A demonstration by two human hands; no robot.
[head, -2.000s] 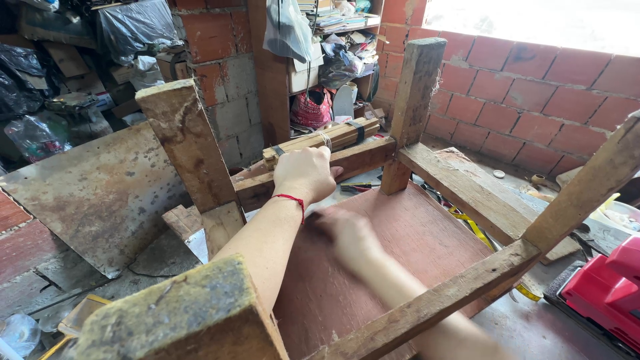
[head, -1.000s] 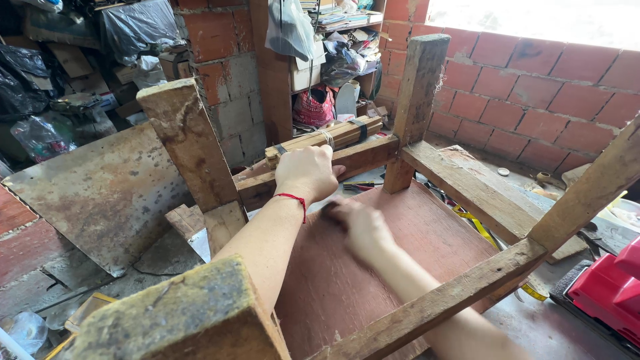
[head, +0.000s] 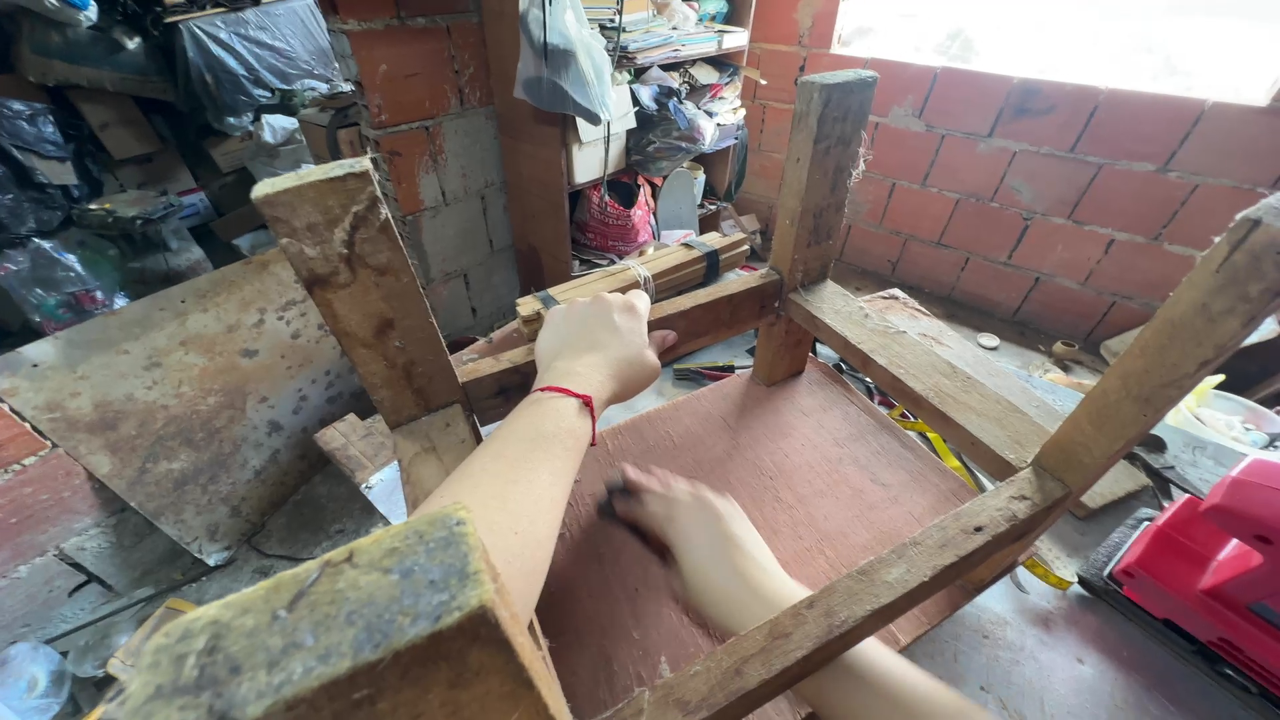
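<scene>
An upturned wooden frame with four legs, perhaps a stool or small table, has rails (head: 920, 590) around a reddish-brown wood panel (head: 800, 440). My left hand (head: 600, 345), with a red string bracelet at the wrist, is closed around the far rail (head: 720, 312). Under the near rail reaches my right arm, and my right hand (head: 670, 505), blurred, holds a small dark object (head: 618, 500) against the panel; its kind cannot be told. Just beyond the far rail lies a bundle of wooden strips (head: 640, 275), tied with string and dark bands.
A red power tool (head: 1200, 570) sits at the right edge. A yellow measuring tape (head: 935, 440) lies beyond the right rail. At the left leans a stained sheet (head: 190, 390). Behind are a cluttered shelf (head: 530, 150) and a brick wall (head: 1040, 190).
My right hand, blurred in each frame, has shifted nearer to me over the panel, with the dark object in it. My left hand has stayed at the far rail.
</scene>
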